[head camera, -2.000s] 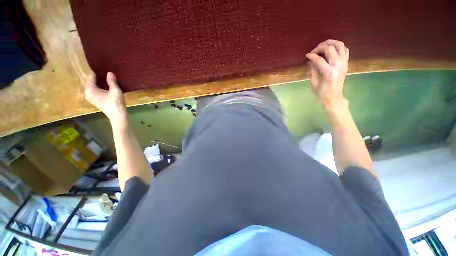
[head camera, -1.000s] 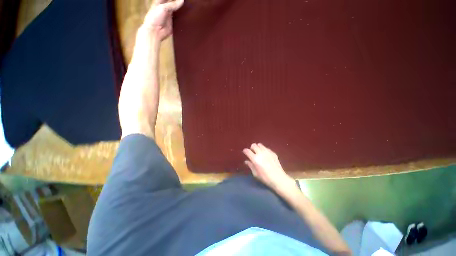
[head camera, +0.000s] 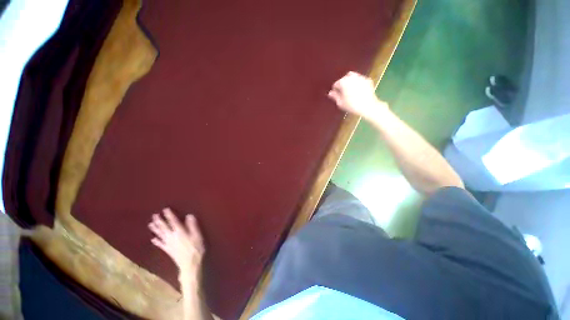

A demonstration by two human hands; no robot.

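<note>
A maroon fabric panel (head camera: 237,125) lies flat on the brown wooden table (head camera: 103,119), running from the top of the view down to the bottom. My left hand (head camera: 180,240) is over the panel's near end, palm down with its fingers spread, holding nothing. My right hand (head camera: 354,94) is at the panel's right edge near the table edge, with its fingers curled. Whether it pinches the cloth cannot be told.
A long folded dark maroon heap (head camera: 47,119) lies left of the panel beside white paper (head camera: 25,31). Navy fabric (head camera: 47,287) is at the bottom left. Green floor (head camera: 437,56), white sheets (head camera: 531,150) and dark shoes (head camera: 502,92) are at the right.
The view has turned, so the panel now runs up and down the picture. My left hand has left the panel's upper left corner and is spread over the cloth. My right hand has moved along the edge.
</note>
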